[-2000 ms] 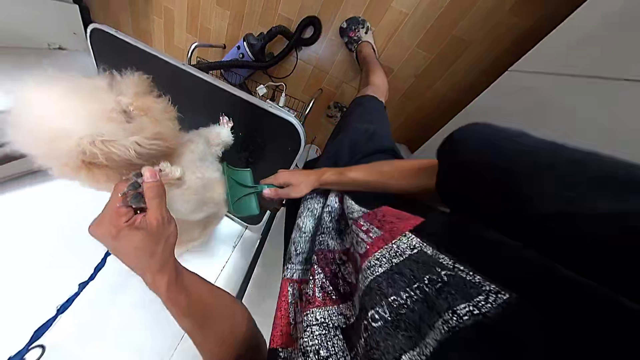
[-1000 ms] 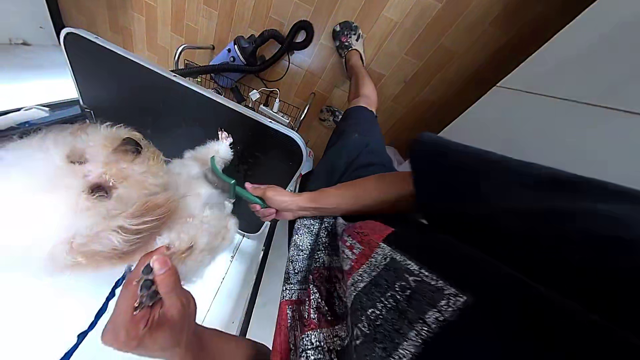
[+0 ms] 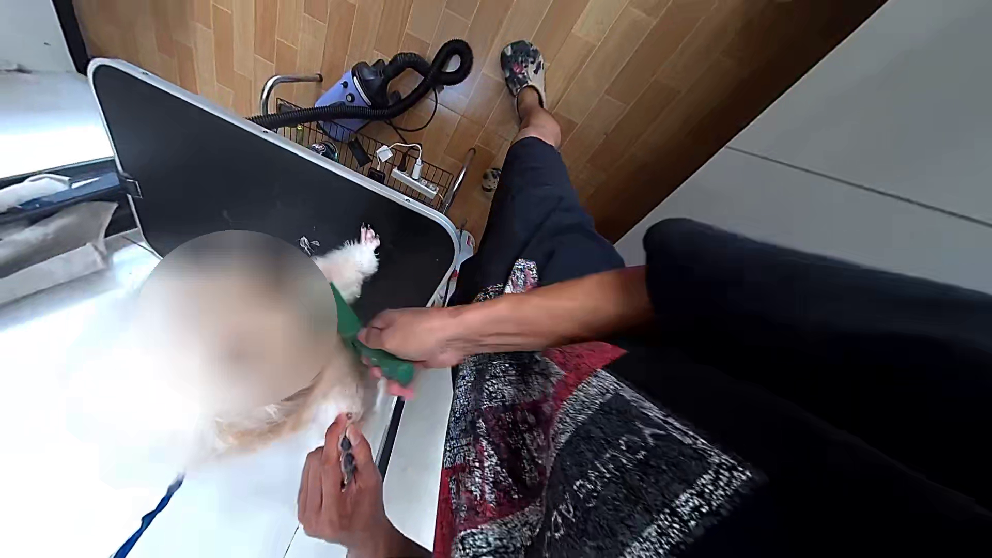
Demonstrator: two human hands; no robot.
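A pale, long-haired dog [image 3: 333, 387] is on a black-topped grooming table [image 3: 194, 163], its head area blurred out. One white-furred paw [image 3: 368, 236] reaches over the black top. My right hand [image 3: 415, 337] grips the handle of a green slicker brush [image 3: 346, 310], whose head is turned nearly edge-on against the dog's fur; the bristles are hidden. Lower in the view, my left hand [image 3: 341, 480] holds another of the dog's paws by its end, dark pads showing between thumb and fingers.
Beyond the table's metal rim, a blue-purple blower [image 3: 345, 101] with a black hose [image 3: 399, 105] is beside a wire basket holding a power strip [image 3: 415, 184]. A blue cord [image 3: 151, 515] runs at lower left. My leg and clog [image 3: 524, 68] are at the top.
My left hand, with the paw, has moved down and right in the view. The brush, earlier seen flat-on, is turned nearly edge-on, and my right hand has shifted slightly lower.
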